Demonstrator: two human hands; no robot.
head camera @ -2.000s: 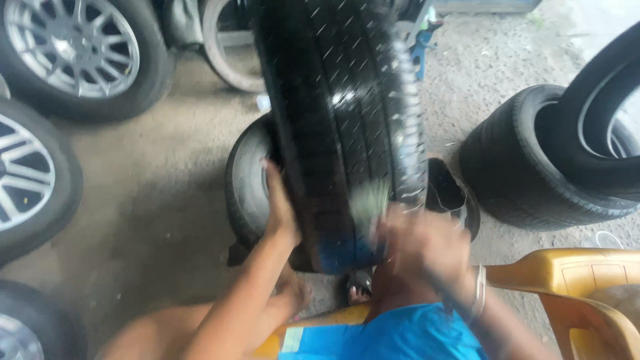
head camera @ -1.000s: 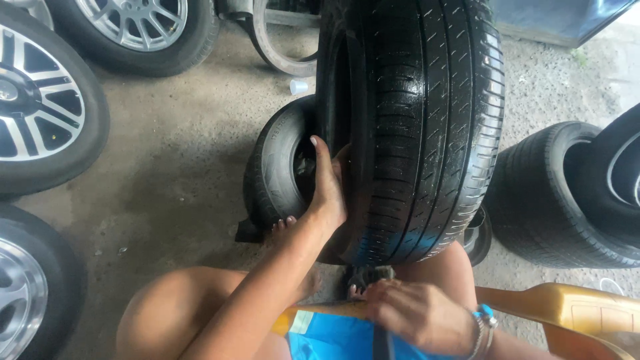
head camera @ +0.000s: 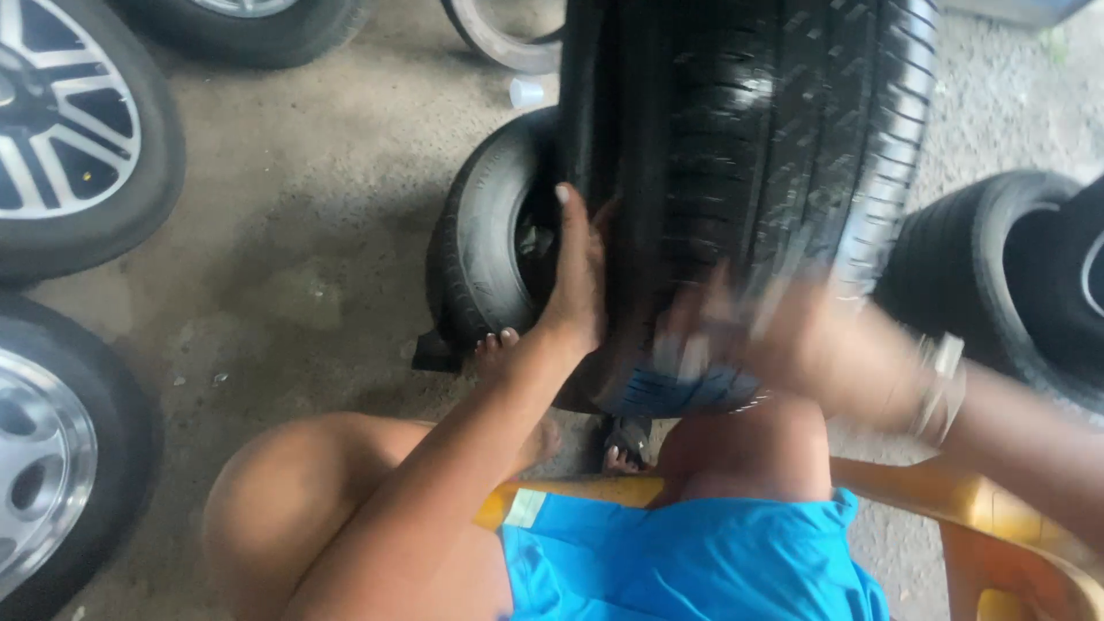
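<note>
A wet-looking black tire (head camera: 724,155) stands upright between my knees, its tread facing me. My left hand (head camera: 582,276) grips its left edge, thumb up along the sidewall and the fingers partly hidden inside. My right hand (head camera: 802,354), blurred by motion, is at the lower tread; a small pale thing, perhaps a brush, shows at its fingers, too blurred to name. A second tire (head camera: 492,233) lies on the ground behind and left of the upright one.
Wheels with alloy rims (head camera: 129,129) (head camera: 86,431) lie at the left. More tires (head camera: 966,259) are at the right, beside a yellow plastic chair's armrest (head camera: 975,496). A white cup (head camera: 526,92) lies on the concrete floor beyond the second tire.
My right hand has moved up from near my lap onto the lower tread since one second ago. My left hand keeps its place on the tire's left edge.
</note>
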